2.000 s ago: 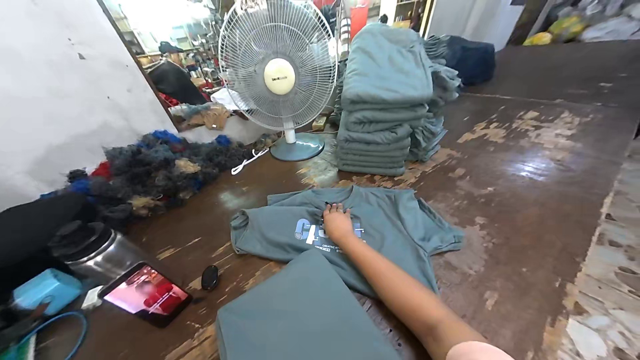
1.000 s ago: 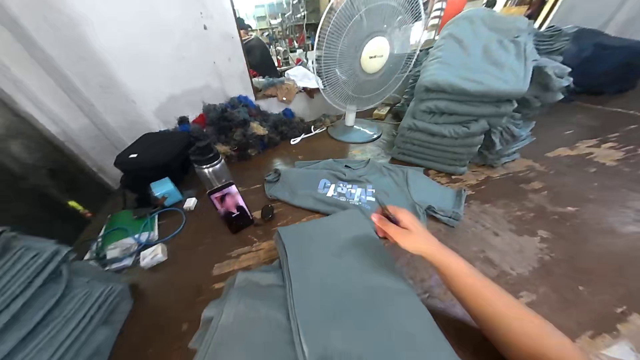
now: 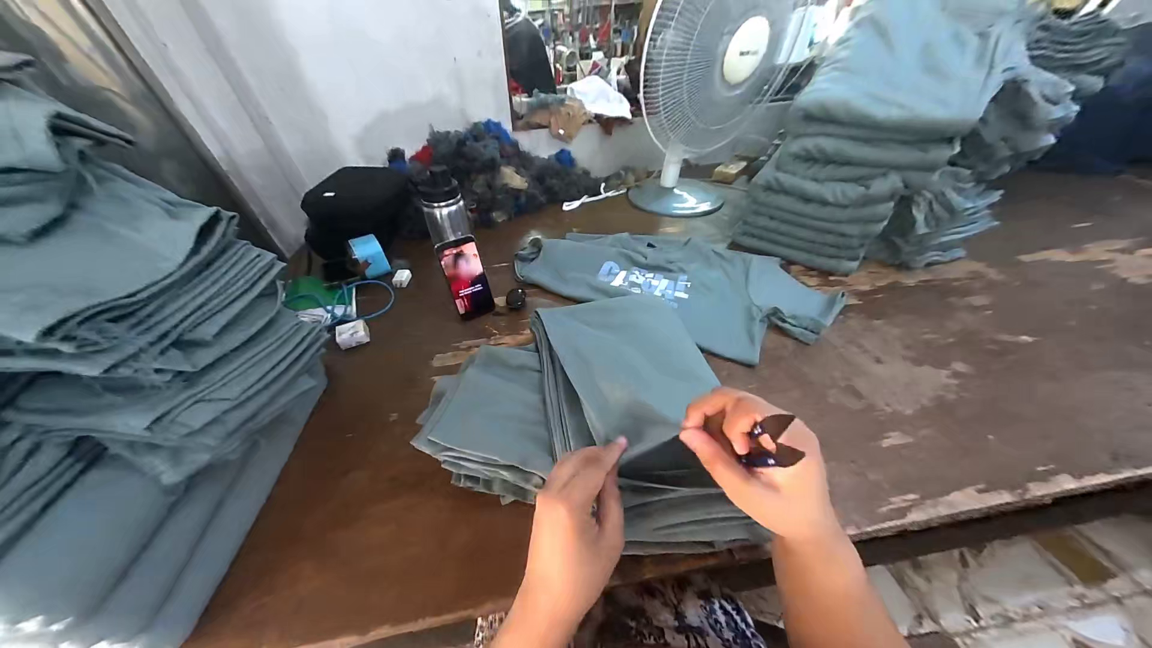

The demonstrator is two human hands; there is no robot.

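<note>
A folded grey-green fabric piece (image 3: pixel 621 360) lies at the front of the table, on a stack of similar folded pieces (image 3: pixel 495 414). My left hand (image 3: pixel 580 508) pinches its near edge between thumb and fingertips. At the right corner of that edge, my right hand (image 3: pixel 765 459) pinches the fabric with thumb and forefinger. A small dark tool, apparently thread snips (image 3: pixel 769 441), is tucked in the right palm, partly hidden by the fingers. Just beyond the stack, a grey-green T-shirt (image 3: pixel 702 288) with a printed chest is spread flat.
Tall fabric piles stand at the left (image 3: pixel 135 342) and back right (image 3: pixel 864 153). A table fan (image 3: pixel 711 81), a heap of fabric scraps (image 3: pixel 504 162), a metal bottle (image 3: pixel 444 207), a phone (image 3: pixel 466 277) and a black case (image 3: pixel 355 202) line the back. The table's front edge (image 3: pixel 990 499) is near.
My right hand has moved from the printed shirt to the near edge of the folded fabric. My left hand has come into view there. The view has swung left.
</note>
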